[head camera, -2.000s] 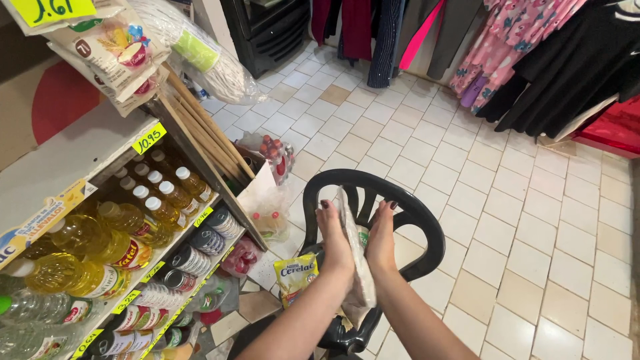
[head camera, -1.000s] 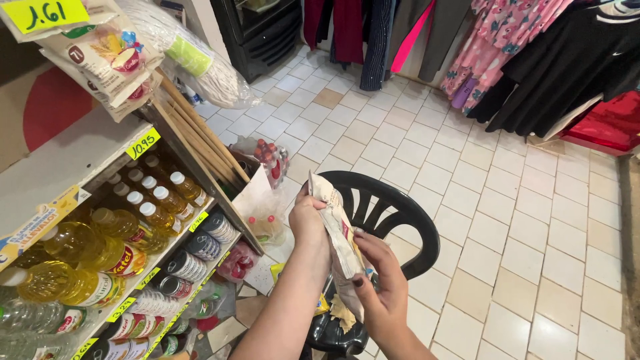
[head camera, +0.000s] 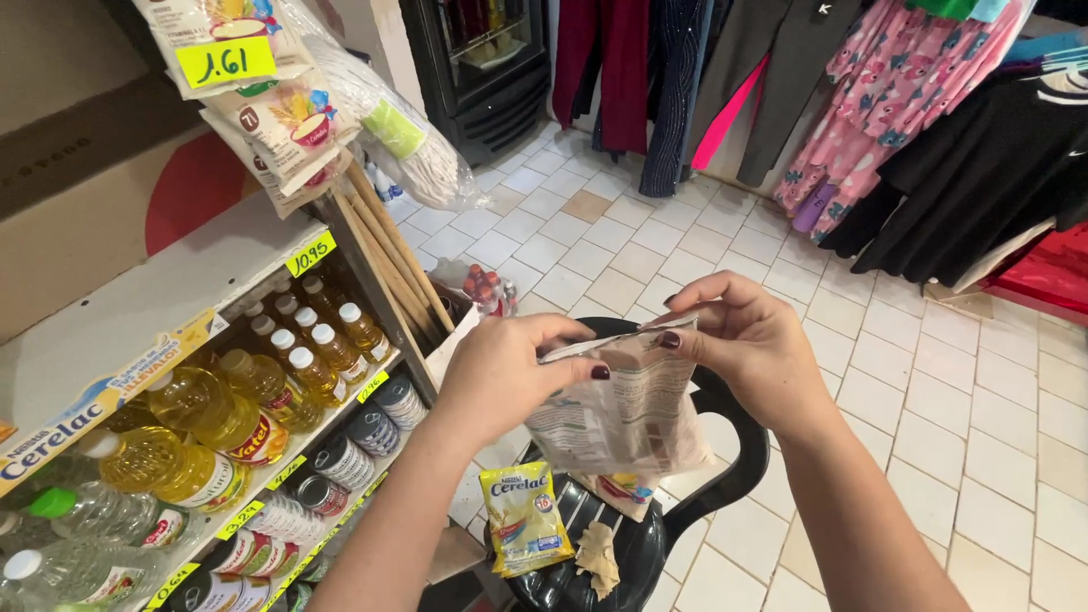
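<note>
A printed plastic food pouch (head camera: 629, 408) hangs upright between my hands above a black plastic chair (head camera: 739, 476). My left hand (head camera: 527, 374) pinches the pouch's top left edge, and my right hand (head camera: 739, 348) pinches the top right corner between thumb and fingers. On the chair seat lie a yellow Cerelac packet (head camera: 525, 518), a crumpled beige scrap (head camera: 598, 557) and another pouch (head camera: 625, 495), partly hidden behind the held one.
At the left stand shelves (head camera: 195, 255) with oil bottles (head camera: 255, 425) and cans (head camera: 340, 463). Pouches (head camera: 293, 127), a bagged mop head (head camera: 416, 153) and wooden poles (head camera: 395, 246) are beside them. Clothes (head camera: 969, 170) hang along the back near a black fridge (head camera: 489, 76).
The pouch was edge-on between my flat palms, then gripped at its side; now it hangs broad side toward me, held by its top edge. The view has shifted slightly.
</note>
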